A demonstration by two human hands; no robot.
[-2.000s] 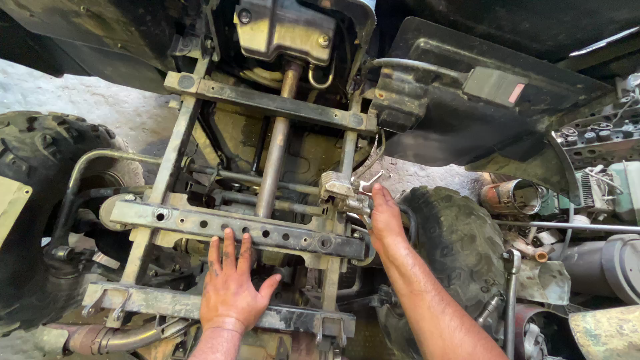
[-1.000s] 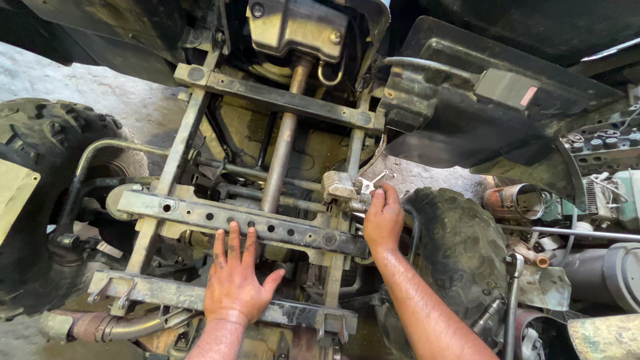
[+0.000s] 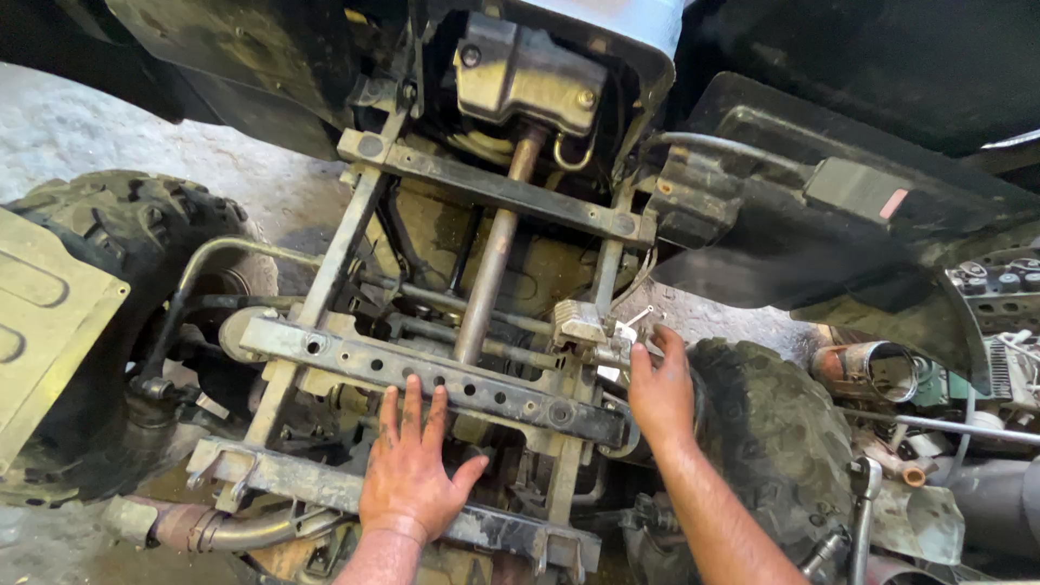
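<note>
My left hand [image 3: 416, 471] lies flat, fingers spread, its fingertips on the drilled steel crossmember [image 3: 439, 378] of a vehicle's frame. Around the finned metal housing [image 3: 583, 322] with a small lever [image 3: 642, 315], at the right frame rail, my right hand [image 3: 662, 378] has its fingers bent at the right side. Whether those fingers hold anything is hidden by the hand. A brown drive shaft [image 3: 490, 276] runs up from behind the crossmember to a metal case [image 3: 528, 73]. Below the left hand passes a lower crossmember [image 3: 301, 481].
Knobby tires stand at left [image 3: 154, 219] and right [image 3: 764, 439]. A tan metal plate [image 3: 57, 325] juts in at the left edge. At the right are a ratchet [image 3: 863, 504], a rusty cylinder [image 3: 865, 370] and engine parts. A black plastic fender [image 3: 772, 195] hangs at upper right.
My right hand's fingers have shifted around the finned housing and its lever. My left hand has stayed on the crossmember with its fingers spread.
</note>
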